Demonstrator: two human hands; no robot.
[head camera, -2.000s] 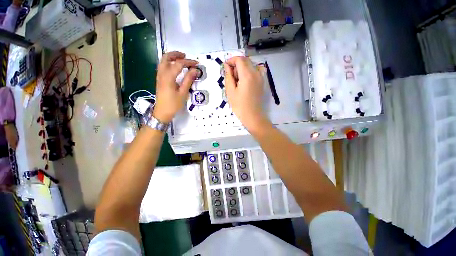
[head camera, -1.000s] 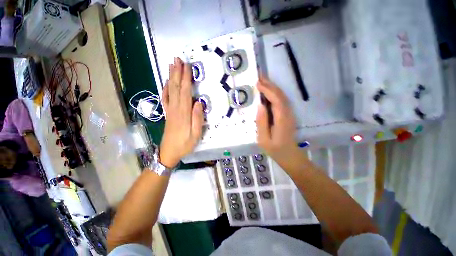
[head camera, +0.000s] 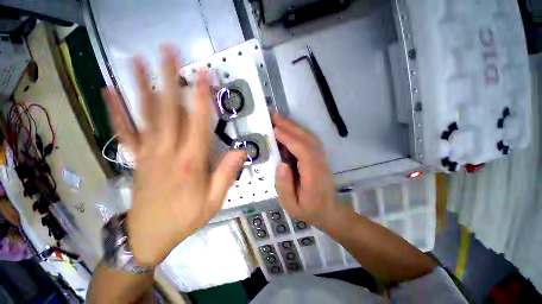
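The white fixture plate (head camera: 258, 71) lies on the machine bed. Two grey square housings with dark ring centres show on it, one at the back (head camera: 233, 101) and one nearer (head camera: 252, 149), with a black clip (head camera: 222, 131) between them. My left hand (head camera: 175, 154) is blurred, palm down with fingers spread, over the plate's left part, and hides what lies there. Its thumb overlaps the nearer housing; contact is unclear. My right hand (head camera: 306, 172) is at the plate's right edge, fingers bent; whether it grips the edge is unclear.
A thin black stick (head camera: 325, 92) lies on the bed. A white block with black clips (head camera: 475, 89) stands right. The compartment tray (head camera: 380, 222), partly filled with ringed parts, is in front; a white sheet (head camera: 208, 258) is left of it. A lit button (head camera: 414, 174) is on the front edge.
My left hand has opened from closed fingers to spread ones and now covers the left housings. My right hand stays at the plate's right edge. The view has turned and shifted.
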